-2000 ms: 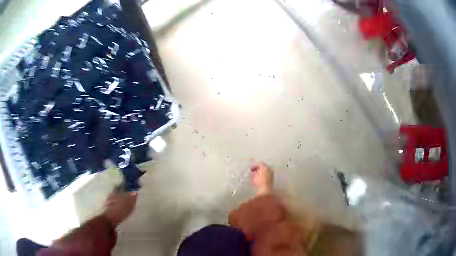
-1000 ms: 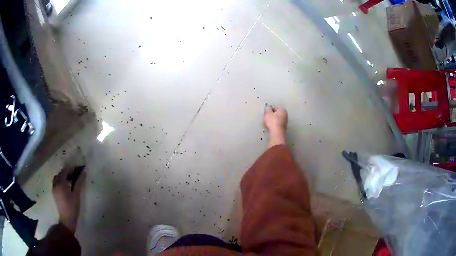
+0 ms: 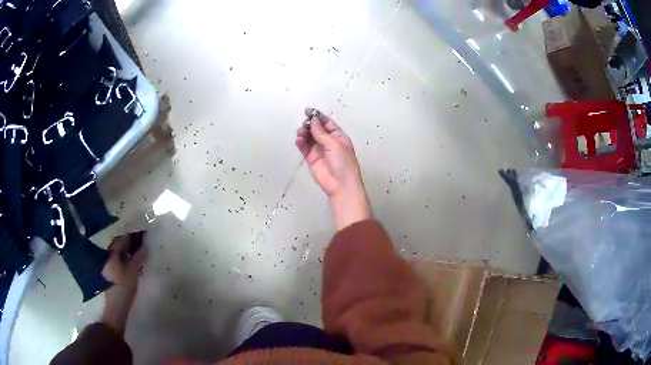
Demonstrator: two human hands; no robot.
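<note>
My right hand (image 3: 330,153) is raised over the floor at the centre, palm partly up. Its thumb and fingertips pinch a tiny item, too small to name. My left hand (image 3: 125,260) is at the lower left, beside the basket, with its fingers curled around a small dark piece that looks like a black rubber part. The white plastic basket (image 3: 148,107) at the left is heaped with black rubber parts (image 3: 89,207) with silver wire links. Some parts hang over its rim near my left hand.
Black specks dot the pale floor (image 3: 235,178). A white scrap (image 3: 171,204) lies near the basket. A cardboard box (image 3: 510,314) and clear plastic bag (image 3: 599,235) are at the lower right. A red stool (image 3: 591,135) and brown carton (image 3: 579,53) stand at the far right.
The view has shifted, with more of the basket showing than a second ago. My right hand has moved left and up and turned its palm upward. My left hand stays low beside the basket.
</note>
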